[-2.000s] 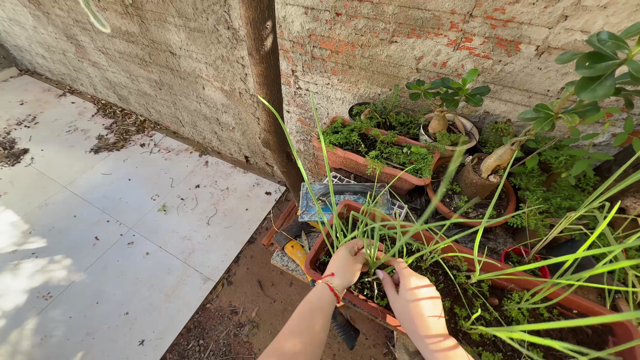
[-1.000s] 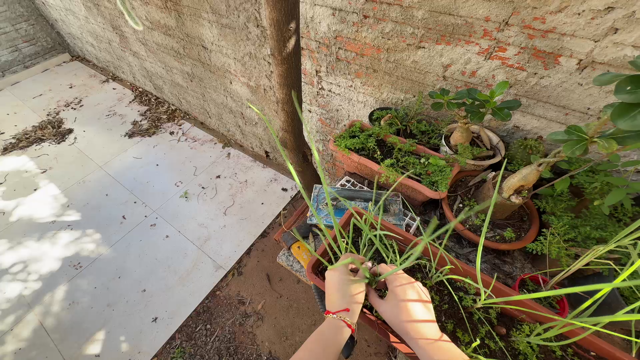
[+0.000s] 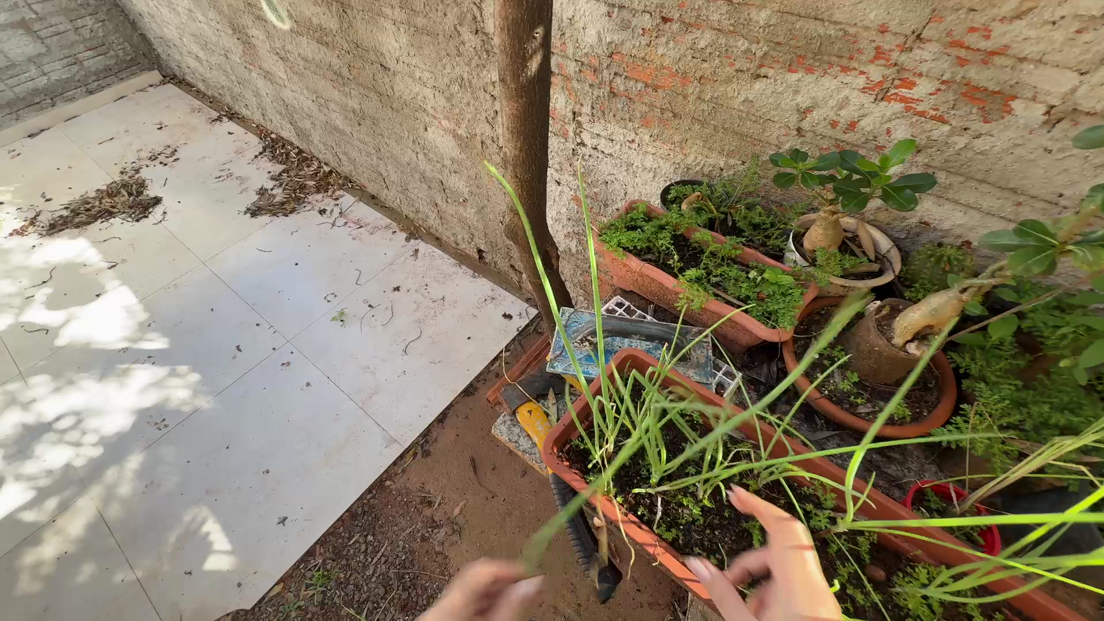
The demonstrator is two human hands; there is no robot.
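Note:
My left hand [image 3: 487, 591], blurred at the bottom edge, pinches a long green leaf blade [image 3: 595, 487] that slants up to the right across the planter. My right hand [image 3: 768, 561] is over the near rim of the long terracotta-coloured planter [image 3: 638, 526], fingers apart, with nothing seen in its grasp. Clumps of narrow green leaves [image 3: 664, 431] grow from the dark soil, among small ferny weeds. A yellow and black tool handle [image 3: 533, 423] shows beside the planter's left end; part of it is hidden.
Behind stand another rectangular planter [image 3: 664, 285], a round terracotta pot [image 3: 923, 423] and a white pot [image 3: 884, 259] with thick-stemmed plants. A tree trunk [image 3: 524, 129] rises by the rough wall [image 3: 733, 95]. Pale floor tiles [image 3: 285, 440] with dry leaves [image 3: 112, 200] lie left.
Both hands were together among the leaves at the planter's left part. They have parted: my left hand has drawn back toward the bottom edge with a leaf, and my right hand has opened.

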